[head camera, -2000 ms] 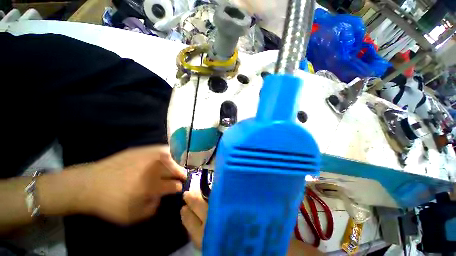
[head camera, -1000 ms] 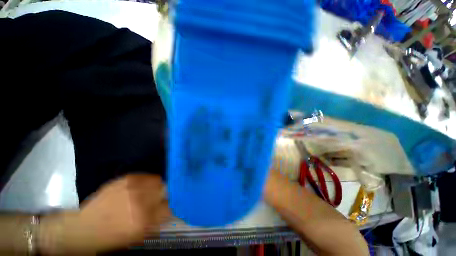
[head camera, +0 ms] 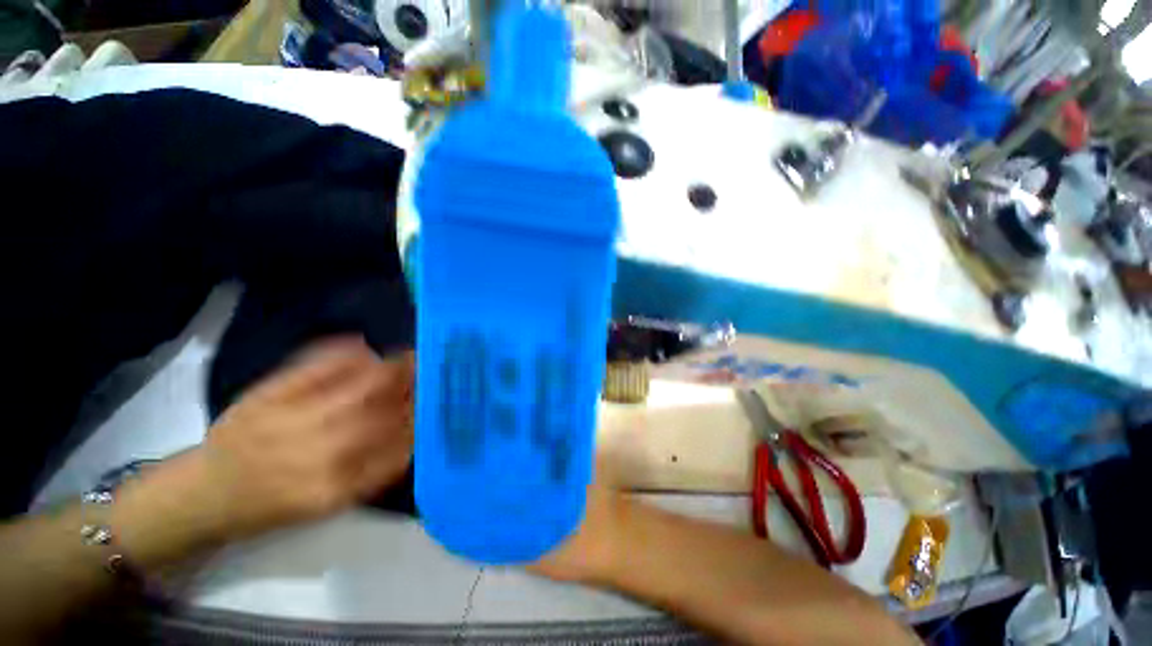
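Note:
Black cloth (head camera: 190,215) covers the left side of the table and reaches to the left of the sewing machine (head camera: 809,215). My left hand (head camera: 310,429), blurred, has its bent fingers closed on the cloth's near part. The blue lamp (head camera: 512,341) hides the needle area and the fingertips beside it. My right forearm (head camera: 720,562) comes in from the lower right; the right hand is almost all hidden behind the lamp, so its grip cannot be told. A thin dark thread (head camera: 473,599) hangs below the lamp.
Red-handled scissors (head camera: 809,499) lie right of the lamp, below the machine arm. A yellow-orange packet (head camera: 920,559) lies right of them. A measuring strip (head camera: 505,631) runs along the table's front edge (head camera: 291,599). Blue bags (head camera: 884,70) stand behind the machine.
The view has shifted; the lamp appears smaller than one second ago. My left hand and the cloth's near edge sit farther from the table's front edge. The right forearm now reaches in behind the lamp's lower end.

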